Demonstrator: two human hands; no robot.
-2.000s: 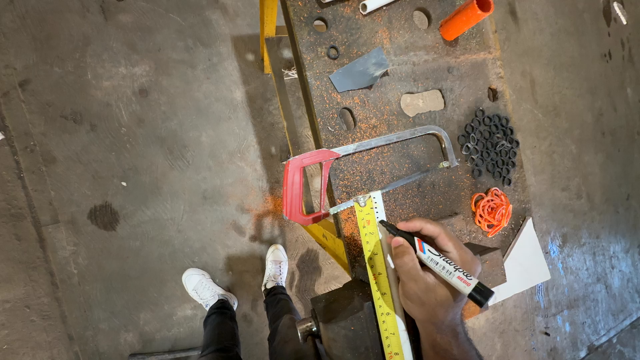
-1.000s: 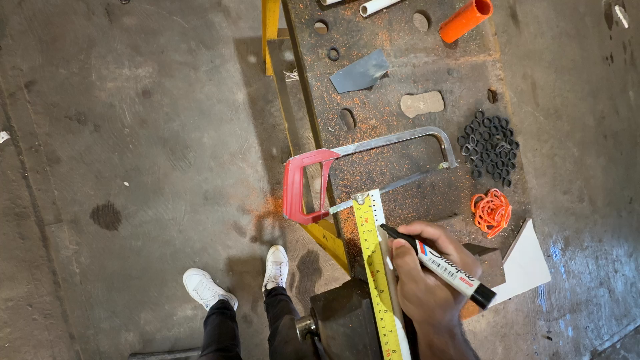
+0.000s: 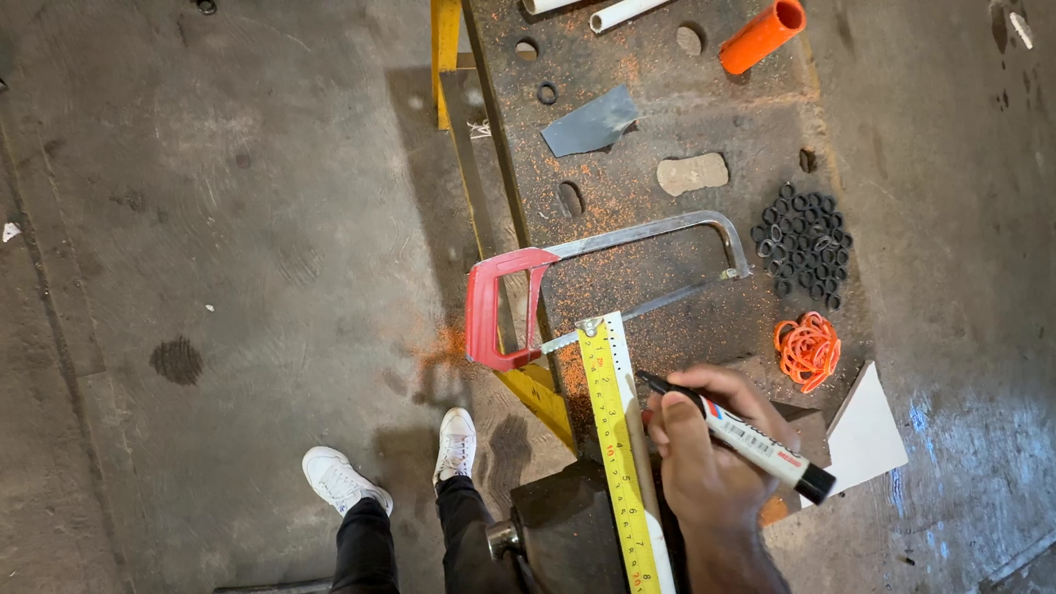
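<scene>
My right hand [image 3: 709, 445] holds a black Sharpie marker [image 3: 755, 441] between thumb and fingers, its dark tip beside a white plastic strip or pipe [image 3: 624, 363]. Along that white piece lies a yellow tape measure blade [image 3: 612, 421], its metal hook at the piece's upper end. Small black marks run down the white surface near that end. Just beyond, a hacksaw [image 3: 505, 309] with a red handle rests on the metal workbench, its blade passing close to the tape's hook. A dark vise [image 3: 569, 520] stands beneath the tape. My left hand is out of view.
Black rings [image 3: 804, 243] and orange rings [image 3: 808, 351] lie in piles at the right. An orange pipe [image 3: 761, 37], white pipes [image 3: 631, 12], a grey offcut [image 3: 591, 122] and a tan piece [image 3: 693, 173] are on the bench [image 3: 660, 91]. Orange shavings are scattered about. A yellow leg [image 3: 540, 404] slants below.
</scene>
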